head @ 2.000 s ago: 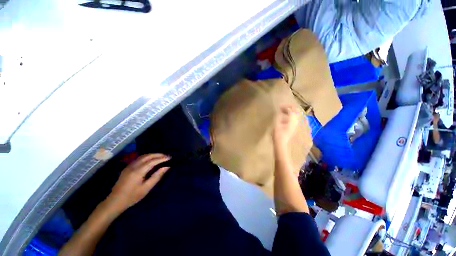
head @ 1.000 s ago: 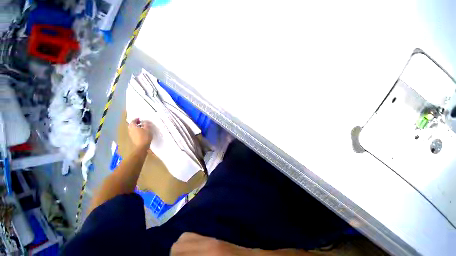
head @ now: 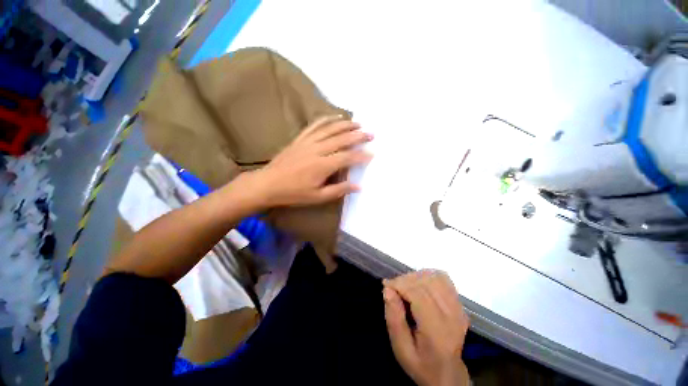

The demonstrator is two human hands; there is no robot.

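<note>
A tan fabric panel (head: 249,90) lies creased over the left end of the white machine table (head: 392,98), and its lower part hangs over the front edge. My left hand (head: 317,162) lies palm down across the panel's right part, fingers spread, fingertips reaching past its edge onto the table. My right hand (head: 430,317) is at the table's front edge, fingers curled together with the thumb, nothing visible in it. The sewing machine head (head: 603,166), white with a blue stripe, stands at the right. The needle area is small and blurred.
White pieces (head: 207,283) and more tan fabric (head: 219,335) lie over a blue bin below left of the table. Black snips (head: 612,271) and an orange-handled tool (head: 669,318) lie right on the table. Yellow-black floor tape (head: 90,197), scraps and a red crate (head: 19,124) are far left.
My left hand has moved from the white pieces in the bin up onto the table, where the tan panel now lies. My right hand has come up to the front edge. The view has shifted right.
</note>
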